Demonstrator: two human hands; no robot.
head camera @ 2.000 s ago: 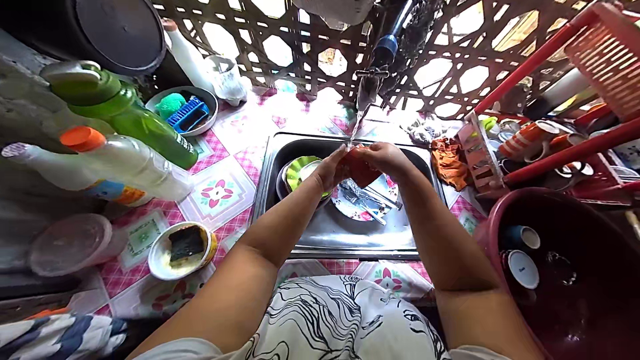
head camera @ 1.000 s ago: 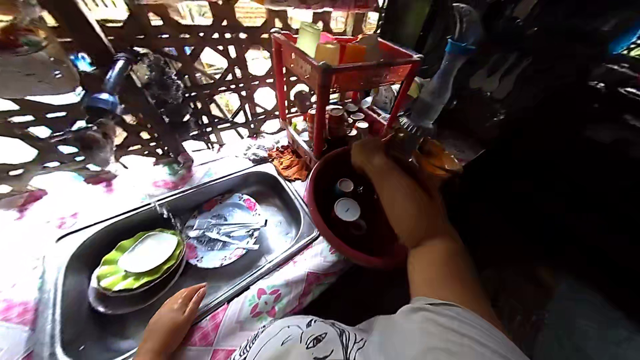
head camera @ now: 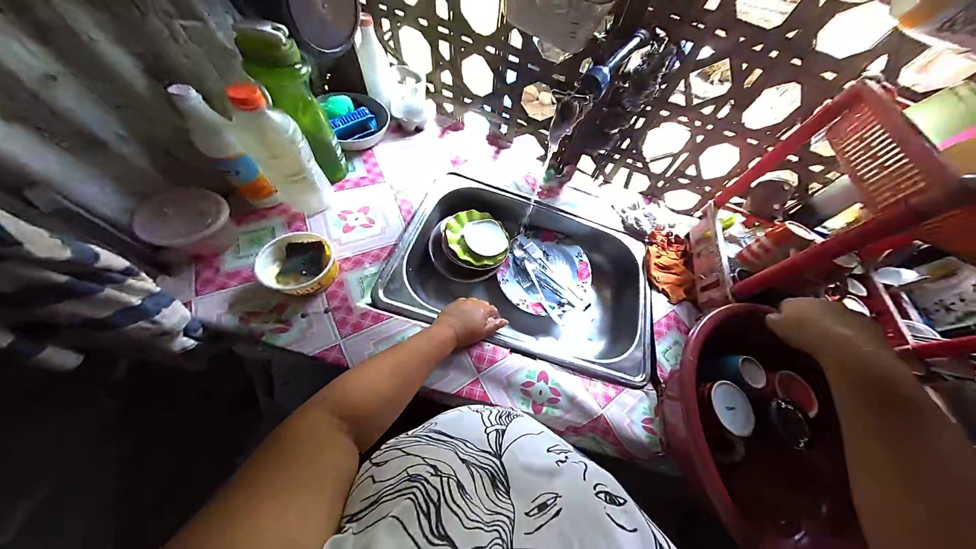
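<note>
My left hand (head camera: pixel 470 322) rests with loosely curled fingers at the front edge of the metal sink (head camera: pixel 450 301), holding nothing that I can see. My right hand (head camera: pixel 816 324) is at the back rim of the dark red basin (head camera: pixel 690 427); its fingers are partly hidden. Several cups lie in the basin, among them a white-bottomed cup (head camera: pixel 733 409) and a blue cup (head camera: pixel 743 371). Inside the sink a green scalloped dish (head camera: pixel 460 238) with a small white bowl (head camera: pixel 486 238) sits on a larger bowl. Right of them, cutlery (head camera: pixel 550 278) lies on a floral plate (head camera: pixel 581 263). Water runs from the faucet (head camera: pixel 598 80).
A red plastic rack (head camera: pixel 808 271) with cups stands behind the basin, beside an orange cloth (head camera: pixel 669 265). Left of the sink are a tub with a dark sponge (head camera: pixel 303 259), a clear bottle with an orange cap (head camera: pixel 278 145), a green bottle (head camera: pixel 293 95) and a lidded container (head camera: pixel 183 217).
Two seconds ago both hands were together under the faucet with a reddish item; now they are apart. My right hand has come from beyond the basin to its rim. The view has swung left since one second ago.
</note>
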